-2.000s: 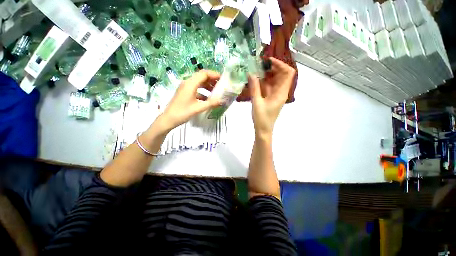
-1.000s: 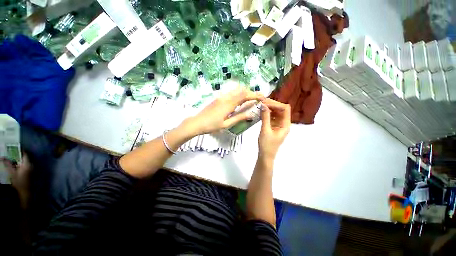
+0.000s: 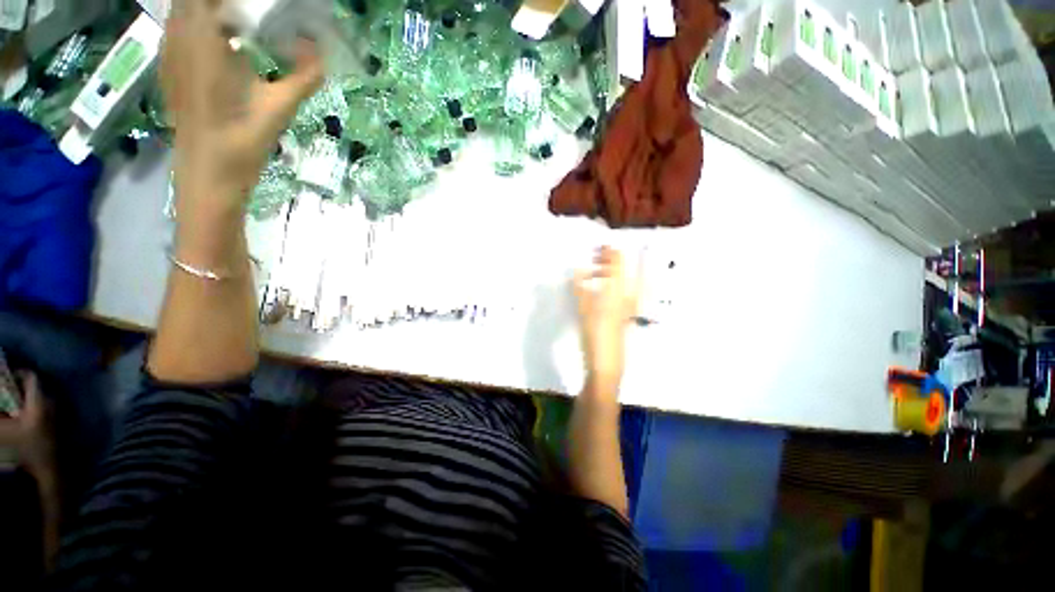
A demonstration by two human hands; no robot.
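My left hand (image 3: pixel 231 104) is raised over the left of the bottle pile (image 3: pixel 405 150). It is blurred, with a white-grey carton (image 3: pixel 289 26) between thumb and fingers, partly cut off by the top edge. My right hand (image 3: pixel 604 289) is low over the white table at centre. A pale, overexposed carton (image 3: pixel 655 278) lies right beside its fingers; whether the hand grips it cannot be told. Thin white inserts (image 3: pixel 318 260) lie side by side near the table's front edge, left of my right hand.
Reddish-brown cloth (image 3: pixel 648 150) lies behind my right hand. Stacked cartons (image 3: pixel 856 104) fill the far right. A printed carton (image 3: pixel 116 83) lies on the pile at left, by blue cloth (image 3: pixel 46 220). An orange-yellow object (image 3: pixel 917 402) sits at the right table corner. Another person's hand shows at lower left.
My hands were together at centre around a bottle and carton. They are now apart: the left has moved up and left to the pile, the right is low beside a pale carton on the table.
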